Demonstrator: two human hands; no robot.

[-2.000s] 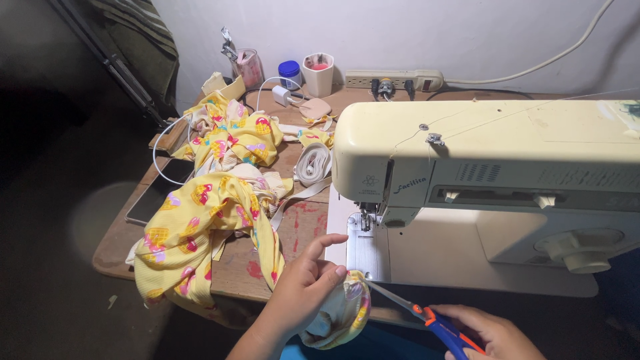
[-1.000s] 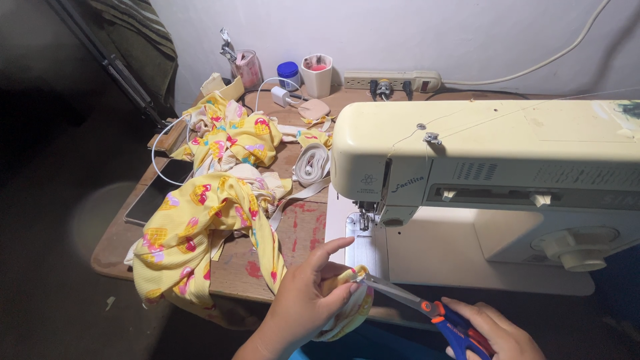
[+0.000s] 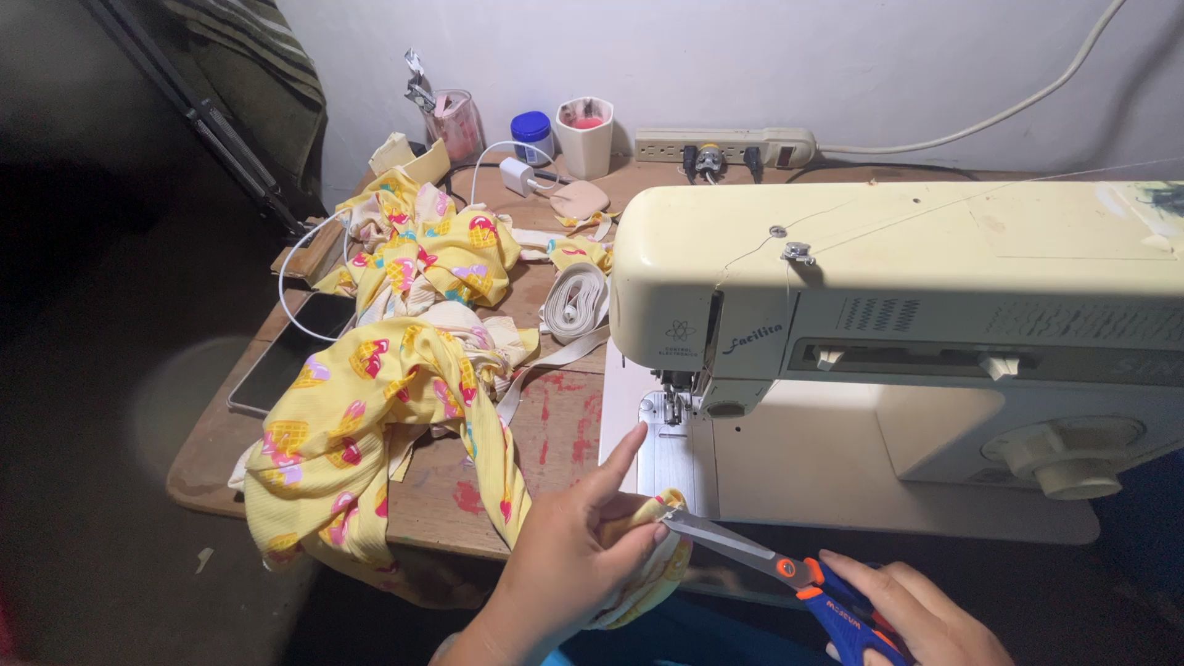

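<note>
My left hand pinches a folded edge of yellow printed fabric between thumb and fingers, its index finger pointing up. My right hand grips the blue and orange handles of a pair of scissors, whose blade tips touch the fabric edge beside my left thumb. Just beyond both hands stands a cream Singer sewing machine, its presser foot above the metal needle plate. More yellow fabric with printed ice-cream cones lies bunched at the left and hangs over the table's front edge.
A roll of white elastic lies left of the machine. Behind are a white cup, a blue-lidded jar, a white charger and a power strip. A phone rests near the wooden table's left edge.
The scissors' tips stay at the fabric edge, and the handles have moved slightly lower and to the right. My left hand still pinches the fabric.
</note>
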